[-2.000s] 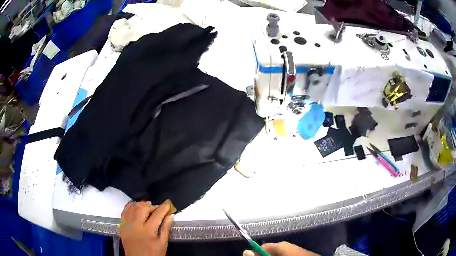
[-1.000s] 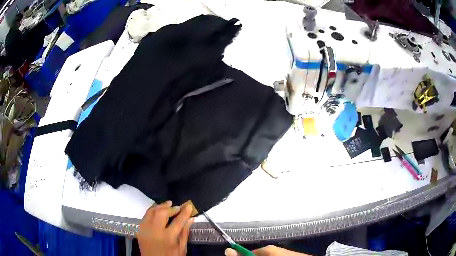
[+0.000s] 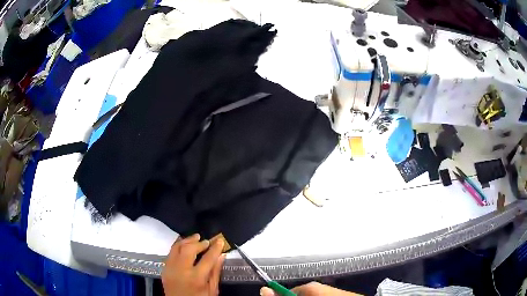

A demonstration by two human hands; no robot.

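Observation:
A large black garment panel lies spread over the left of the white table, with a narrow dark grey strip on it. My left hand presses a small tan card template on the panel's bottom corner near the table edge. My right hand, partly cut off by the bottom edge, holds scissors with a green handle. Their blade tips touch or nearly touch the cloth corner beside the card. Whether the blades are parted cannot be told.
The white sewing machine stands at right. Near it lie a blue oval piece, black scraps and pink-and-blue snips. A ruler tape runs along the front edge. Maroon cloth lies behind.
Since the first frame, the scissors have come left to the cloth corner beside the card. The view has shifted, so the table scene sits further right. Little differs from one second ago.

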